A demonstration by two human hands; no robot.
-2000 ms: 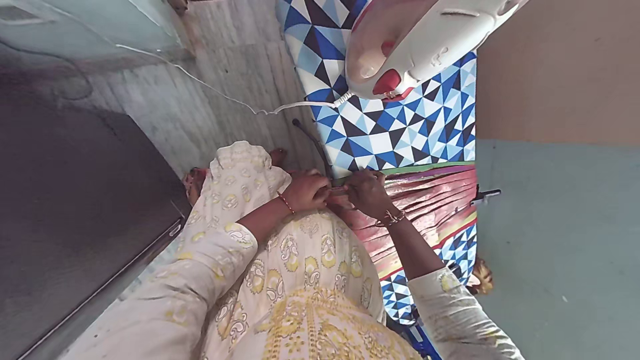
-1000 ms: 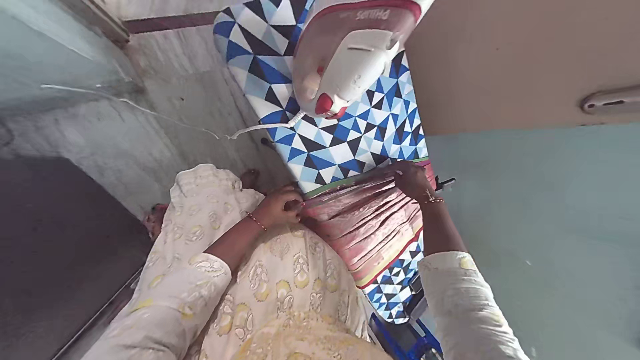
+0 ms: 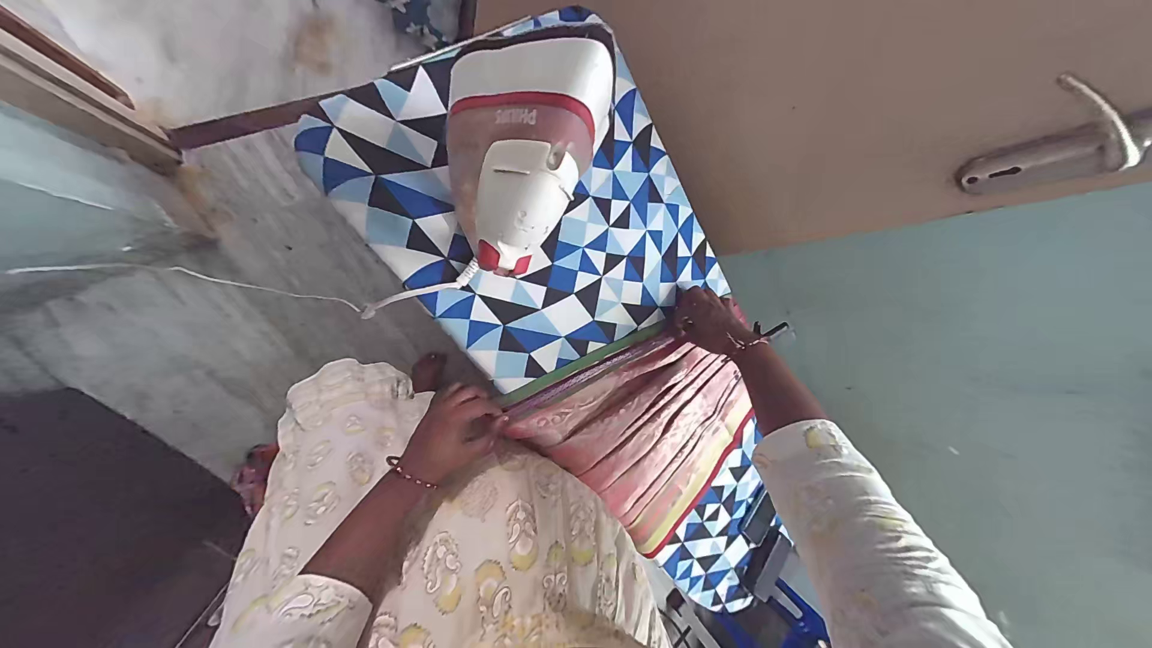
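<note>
A pink pleated cloth (image 3: 648,423) with a green and purple border lies across an ironing board (image 3: 558,315) covered in a blue, black and white triangle pattern. At the cloth's near left corner, my left hand (image 3: 457,427) pinches the border between its fingers. The far right end of that border is in my right hand (image 3: 708,321), at the board's right edge. Between my hands the border runs fairly straight, with folds behind it. A white and red Philips garment iron (image 3: 522,162) rests on the board beyond the cloth.
A white power cord (image 3: 270,292) runs from the iron off to the left above the floor. On the right stand a wall and a door with a metal handle (image 3: 1035,162). A dark surface (image 3: 99,513) is at lower left, and blue board legs (image 3: 792,612) show below.
My hands, close together at the cloth's near edge two seconds ago, are now far apart, the right one at the board's far side. The border is stretched between them. The view has shifted.
</note>
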